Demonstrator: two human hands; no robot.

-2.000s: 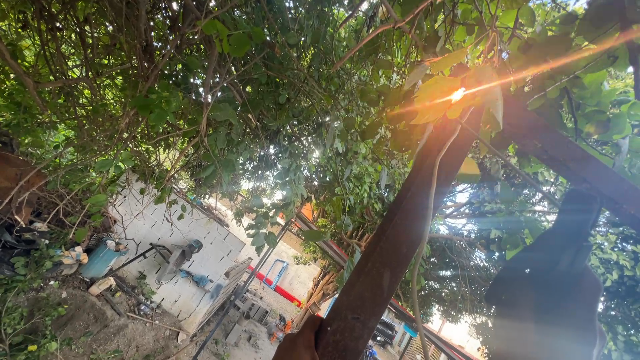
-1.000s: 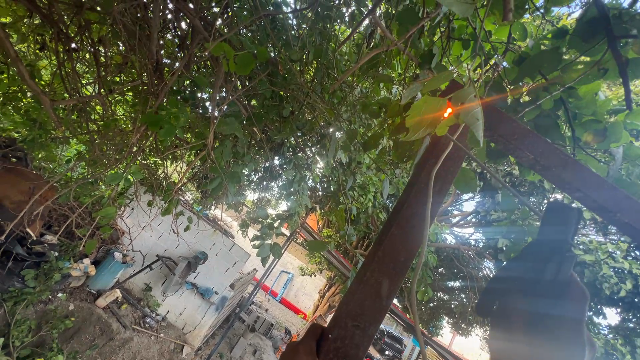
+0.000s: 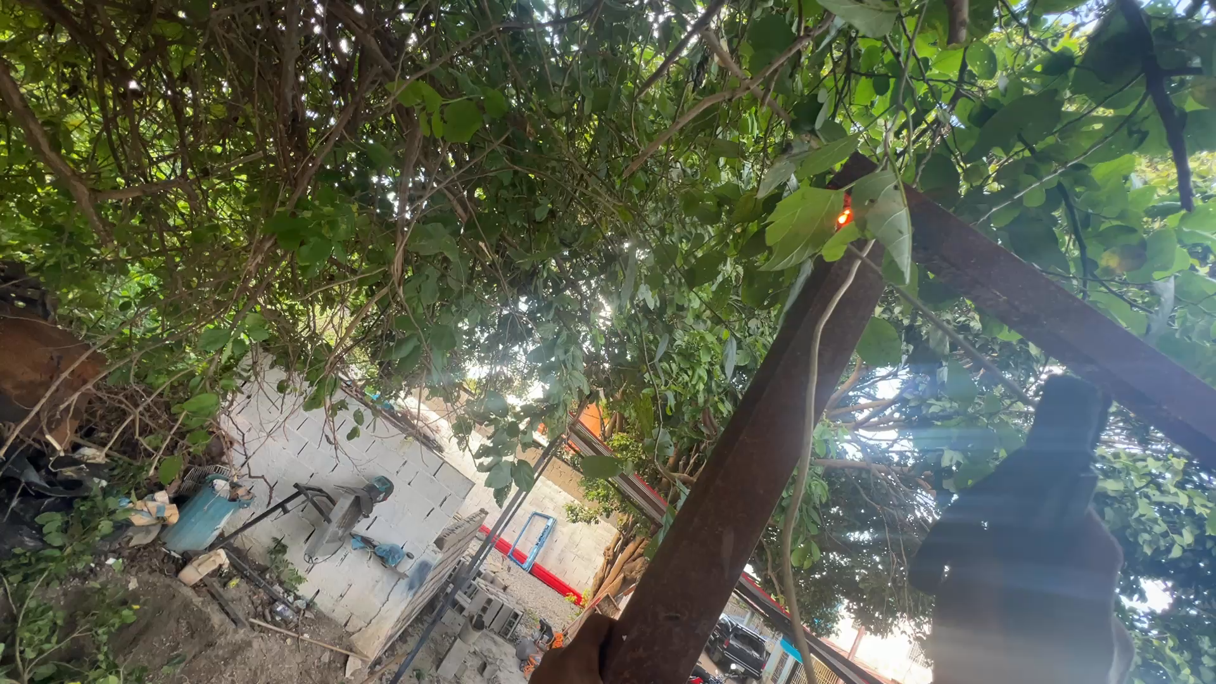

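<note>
A rusty brown steel beam (image 3: 750, 446) slants up from the bottom centre. My left hand (image 3: 575, 655) rests against its lower left edge, mostly cut off by the frame; its grip is not clear. A second steel beam (image 3: 1054, 313) meets the first near the top and runs down to the right. Beside leaves (image 3: 807, 223) at the joint shows a glowing orange spot (image 3: 844, 217). At the lower right, a dark backlit shape, perhaps my right hand (image 3: 1031, 570), has a blocky dark upper end (image 3: 1069, 408); glare hides its fingers and anything held.
Leafy branches and a thin vine (image 3: 807, 408) hang around the beams. Lower down are a pale block wall (image 3: 342, 475), a blue container (image 3: 204, 518), a red bar (image 3: 541, 565), a blue frame (image 3: 532, 541) and a parked dark vehicle (image 3: 736, 646). The view is tilted.
The orange flare at the joint has shrunk to a small glowing spot, its long streak gone. The view has shifted slightly; both beams keep their arrangement.
</note>
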